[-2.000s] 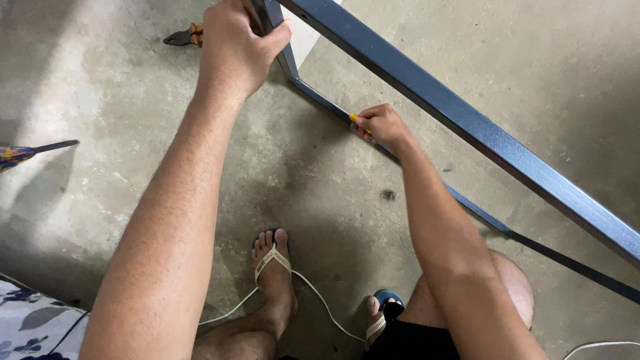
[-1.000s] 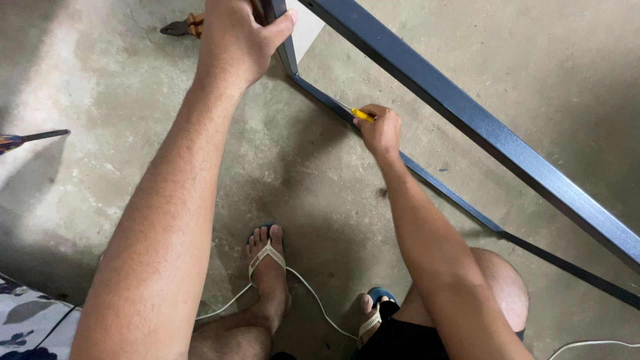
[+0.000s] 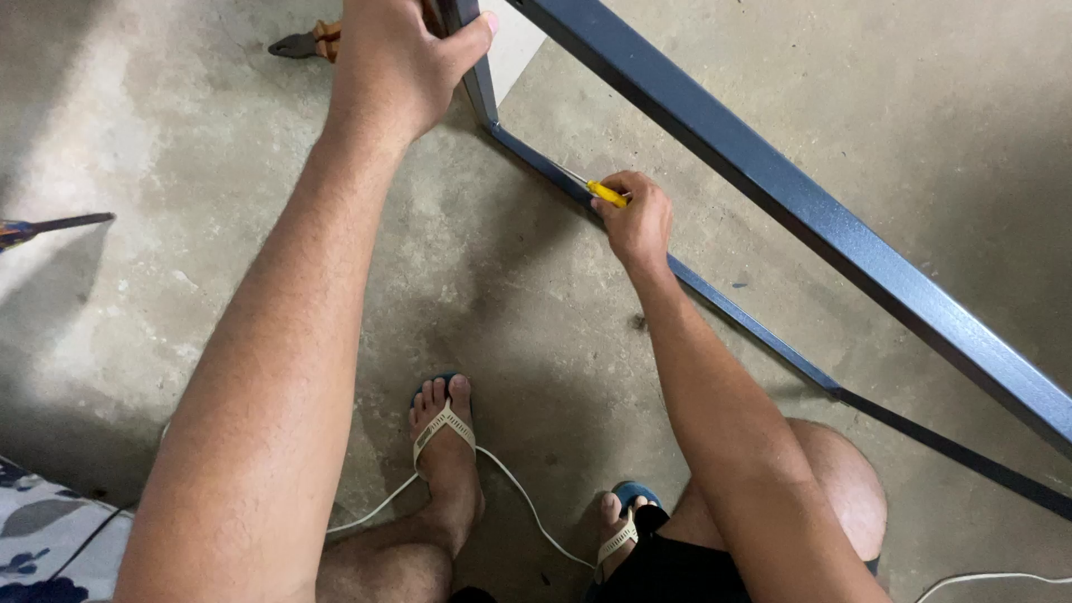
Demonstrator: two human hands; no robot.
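Note:
At the top, my left hand (image 3: 402, 71) grips an upright bar of a dark metal frame (image 3: 737, 159), thumb over the bar. My right hand (image 3: 638, 219) holds a small screwdriver (image 3: 607, 193) by its yellow handle. The thin shaft points up and left along the frame's lower bar (image 3: 745, 322), toward the corner where that bar meets the upright. Whether the tip touches the metal cannot be told. The wide upper bar runs diagonally down to the right edge.
Pliers (image 3: 303, 45) with orange handles lie on the concrete floor beyond my left wrist. A dark pointed tool (image 3: 63, 223) shows at the left edge. A white cable (image 3: 523, 502) runs past my sandalled feet (image 3: 444, 435). Floral fabric (image 3: 50, 536) fills the lower left corner.
The right hand's hold on the yellow handle has shifted, and more of the handle and the shaft now show. My left hand stays on the upright bar.

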